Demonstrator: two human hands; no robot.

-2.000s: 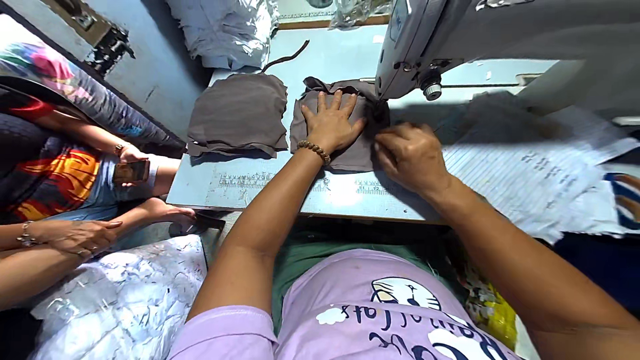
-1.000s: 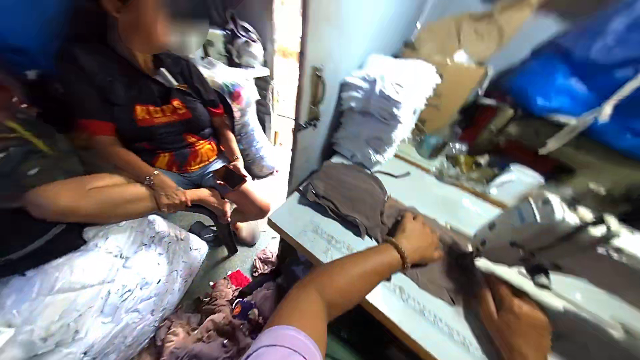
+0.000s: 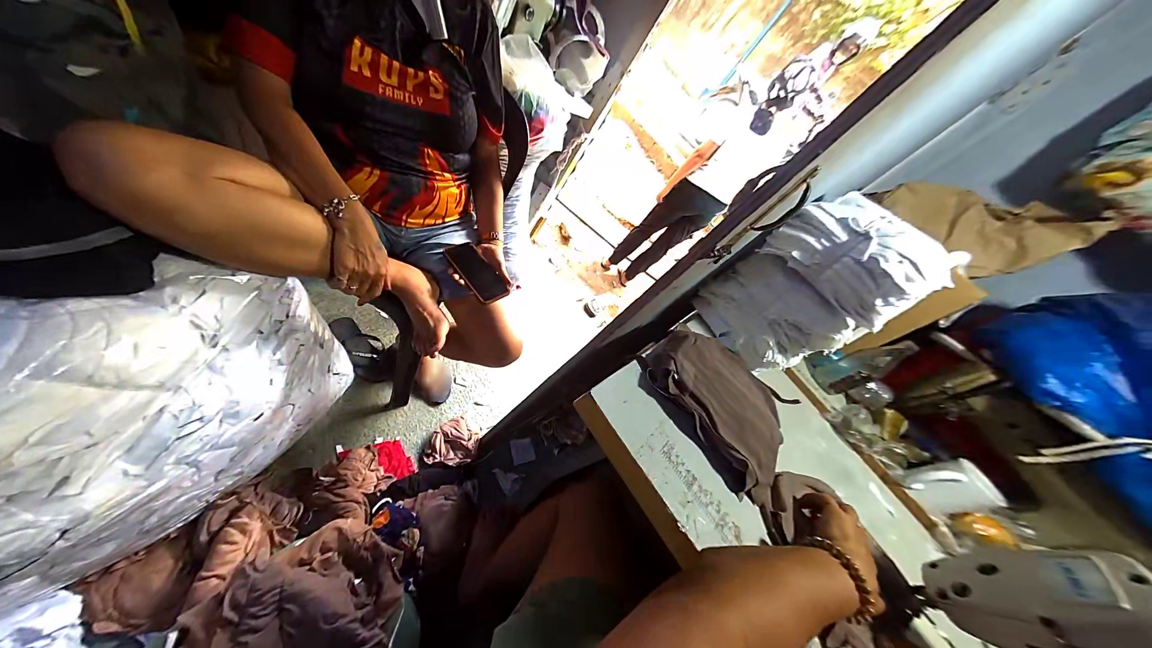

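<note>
My left hand, with a beaded bracelet at the wrist, rests on a piece of dark grey-brown fabric on the white sewing table. Its fingers are bent over the cloth; whether they pinch it is unclear. Beyond it lies a stack of the same fabric, near the table's far left corner. The head of a sewing machine enters at the lower right, close to my left hand. My right hand is not in view.
A seated person holds a phone beside an open doorway, with another person outside. White plastic sacks and heaped brown cloth are on the floor. Bundled white fabric stands behind the table.
The view has swung far left toward the doorway and tilted. My left hand stays on the fabric; my right hand, seen earlier by the machine, has left the view.
</note>
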